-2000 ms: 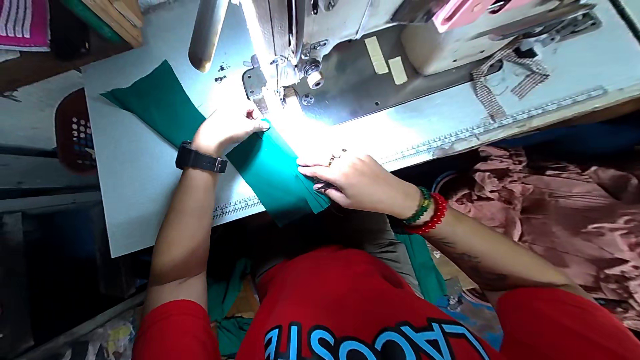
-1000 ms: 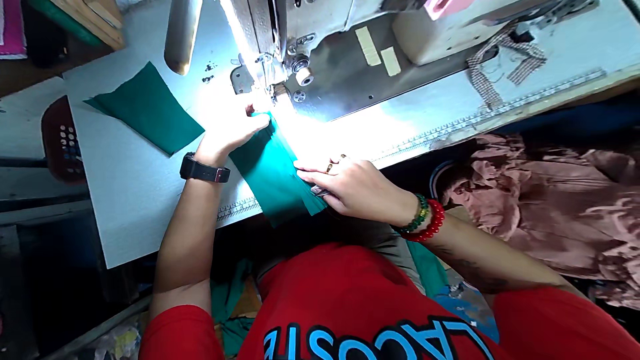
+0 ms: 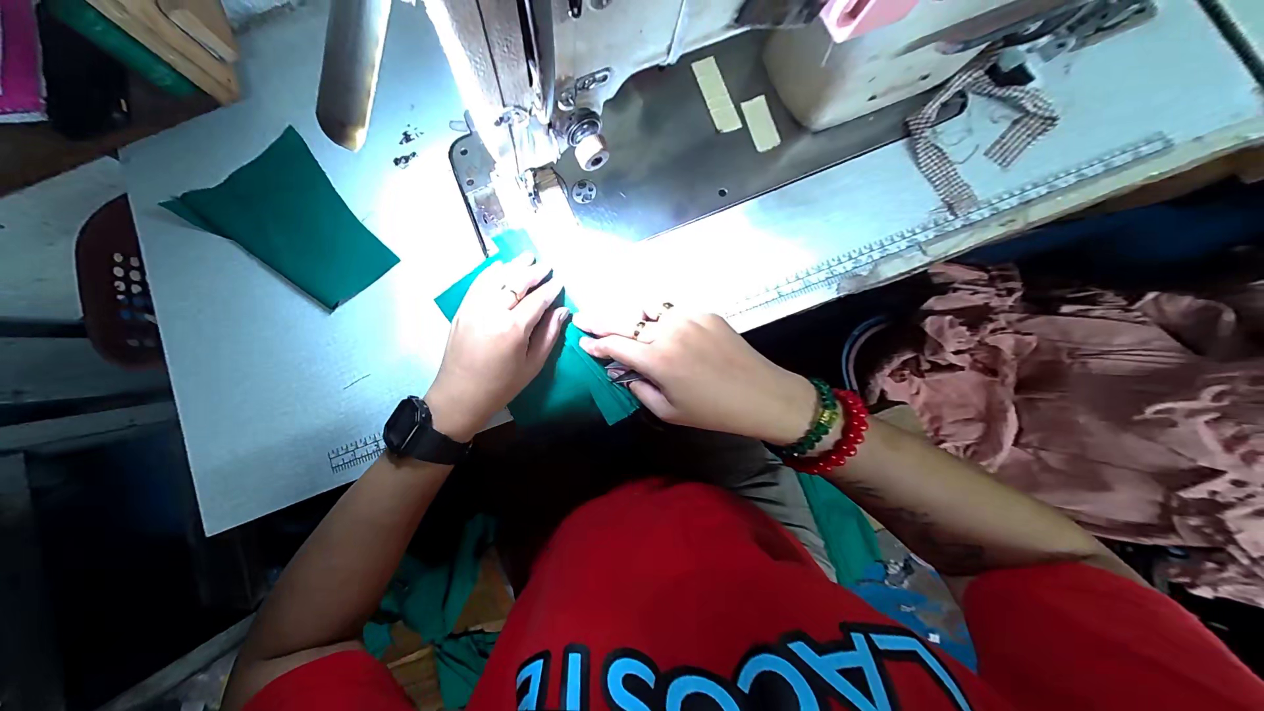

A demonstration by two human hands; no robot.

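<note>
A green fabric piece (image 3: pixel 555 390) lies at the front edge of the sewing table, its upper end close to the presser foot (image 3: pixel 545 186) of the sewing machine (image 3: pixel 632 35). My left hand (image 3: pixel 499 331) presses flat on this fabric with its fingers just below the foot. Pinched at the fabric's right edge is my right hand (image 3: pixel 681 370), which also has a small dark metal tool (image 3: pixel 622 374) tucked under its fingers; its kind is hard to tell. A second green fabric piece (image 3: pixel 291 222) lies apart on the left of the table. Glare hides the needle area.
A measuring tape (image 3: pixel 869 259) runs along the table's front edge (image 3: pixel 1037 207). A checkered fabric strip (image 3: pixel 938 158) lies at the right of the machine. Pink ruffled fabric (image 3: pixel 1076 395) is heaped below right. A wooden item (image 3: pixel 193 44) stands at the upper left.
My left hand has moved right, away from the separate green piece and nearer my right hand. The held fabric now shows a part to the left of my left fingers.
</note>
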